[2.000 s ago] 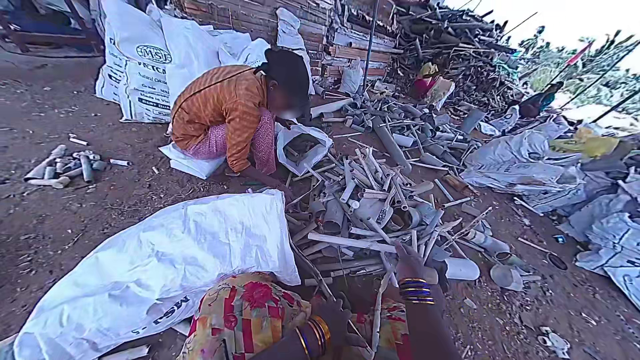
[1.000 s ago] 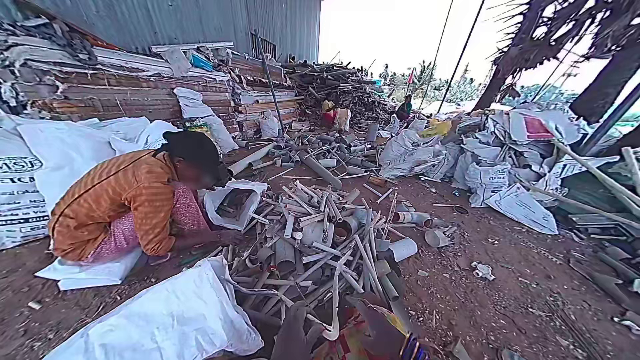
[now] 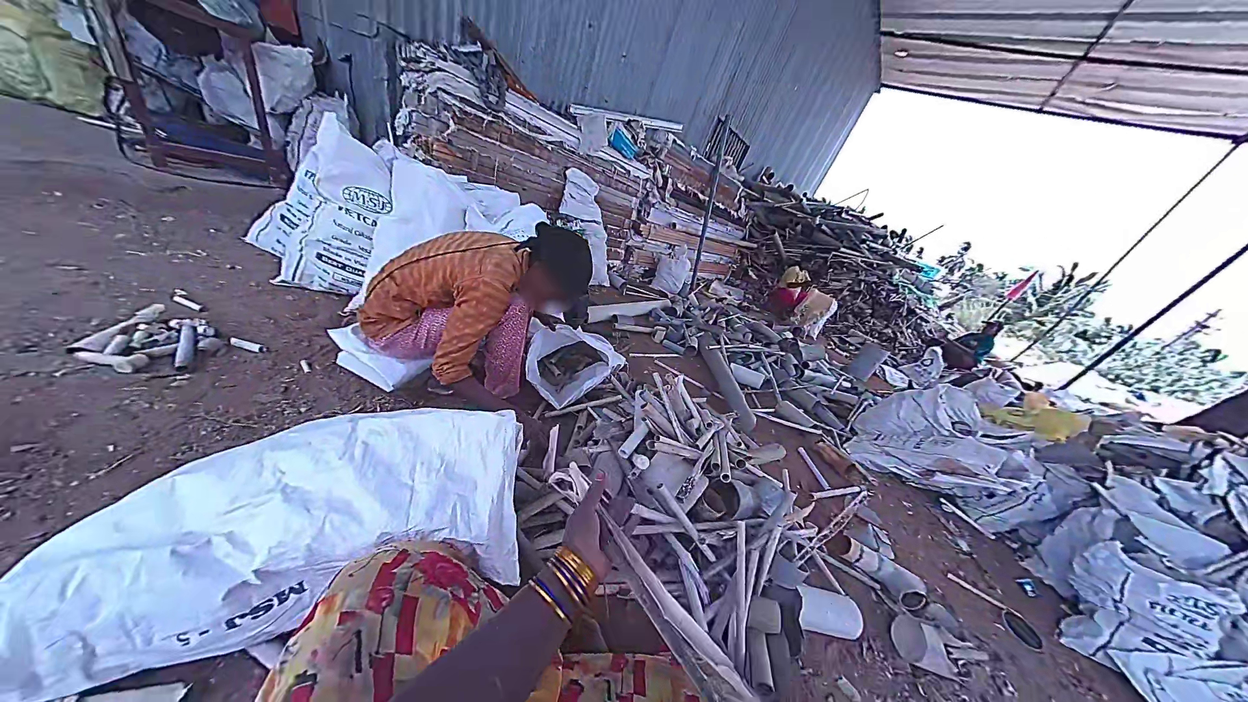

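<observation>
My left hand point(image 3: 585, 531), with gold and dark bangles at the wrist, reaches over the near side of a heap of plastic pipe pieces point(image 3: 682, 468). It is against the upper end of a long, pale split pipe piece point(image 3: 673, 614), which slants down to the bottom edge; whether the fingers close on it is unclear. Thin, pale curled scraps point(image 3: 570, 483) lie by the fingertips. A short, wide white pipe point(image 3: 829, 612) lies right of the hand, and a grey pipe point(image 3: 892, 575) farther right. My right hand is not in view.
A white woven sack point(image 3: 244, 526) lies at left. A crouching person in an orange top point(image 3: 458, 292) is beyond it, beside an open white sack point(image 3: 575, 366). Small pipe pieces point(image 3: 146, 341) lie far left. Flattened sacks point(image 3: 1121, 546) are piled at right. Another person point(image 3: 804, 302) is farther back.
The view has swung up and right, then back left. My right hand, seen in both earlier frames, has left view. The curved white piece between my hands a second ago is no longer plainly seen.
</observation>
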